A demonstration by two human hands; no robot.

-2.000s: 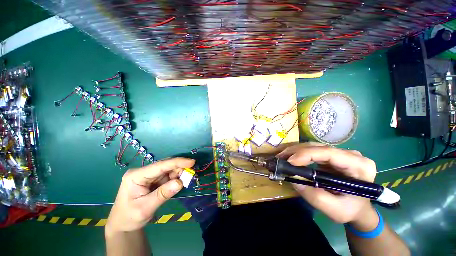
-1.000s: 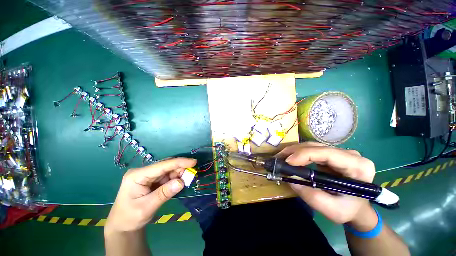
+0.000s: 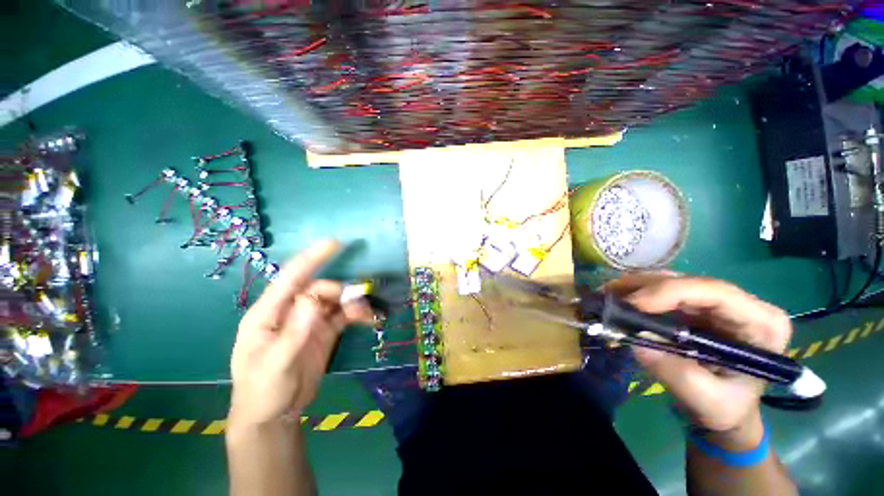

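My left hand (image 3: 291, 334) is blurred, left of the work board, its index finger raised. A small white cell with a yellow end (image 3: 356, 291) shows at its fingers; the exact hold is too blurred to tell. My right hand (image 3: 712, 339) grips the black soldering iron (image 3: 678, 339), whose blurred tip is over the pale work board (image 3: 528, 339). The green PCB panel (image 3: 427, 329) lies along the board's left edge, with wires sticking out to its left. Several white cells (image 3: 498, 254) with yellow tape and thin leads lie on the board.
The cell rack (image 3: 465, 73) stands behind the board. A round tub (image 3: 635, 221) of silvery bits stands right of it. Wired board strips (image 3: 225, 208) lie left. Bagged cells (image 3: 44, 262) are far left. A black box (image 3: 809, 179) is far right.
My left hand has opened its index finger upward and is blurred. The cell at it has moved up and left. My right hand and the iron have moved right, away from the PCB panel.
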